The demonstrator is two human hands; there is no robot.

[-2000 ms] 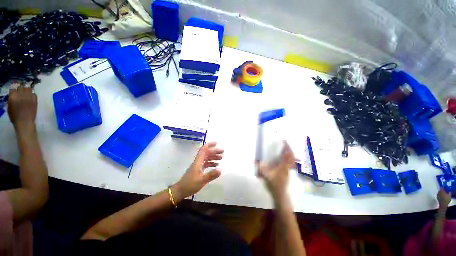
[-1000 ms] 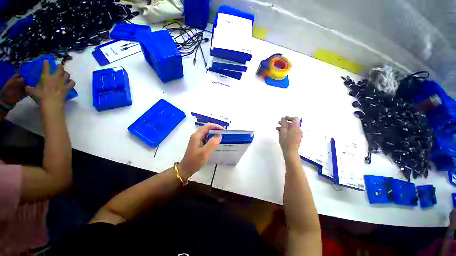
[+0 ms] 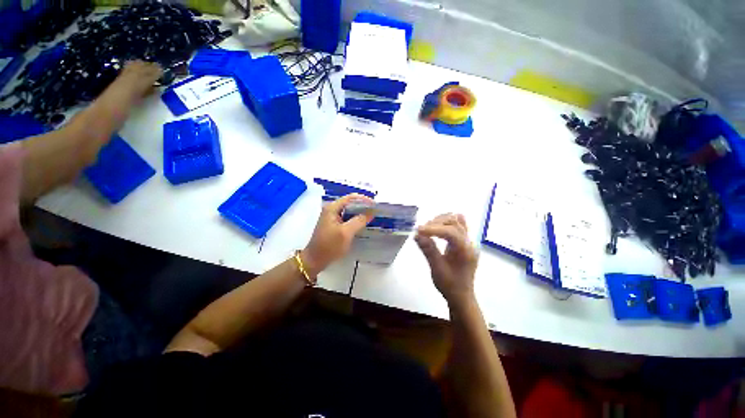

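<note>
My left hand (image 3: 336, 233) holds a white and blue retail box (image 3: 382, 243) upright at the bench's near edge, with its narrow blue end facing up. The thumb lies on that end. My right hand (image 3: 448, 249) is at the box's right upper corner, thumb and forefinger pinched together. A tiny pale piece may be at these fingertips, too small to tell. Stacked cartons (image 3: 374, 55) stand ahead, and a leaning group of cartons (image 3: 576, 257) lies to the right.
Blue insert trays (image 3: 263, 198) lie at left, and small filled trays (image 3: 674, 300) at right. Black cable heaps (image 3: 645, 192) lie on both sides. A yellow tape roll (image 3: 456, 103) stands behind. A neighbour's arm (image 3: 86, 131) reaches over the left bench.
My right hand has moved from beside the right cartons to the held box's corner. My left hand still holds the box. The neighbour's arm has reached toward the left heap, leaving a blue tray on the bench.
</note>
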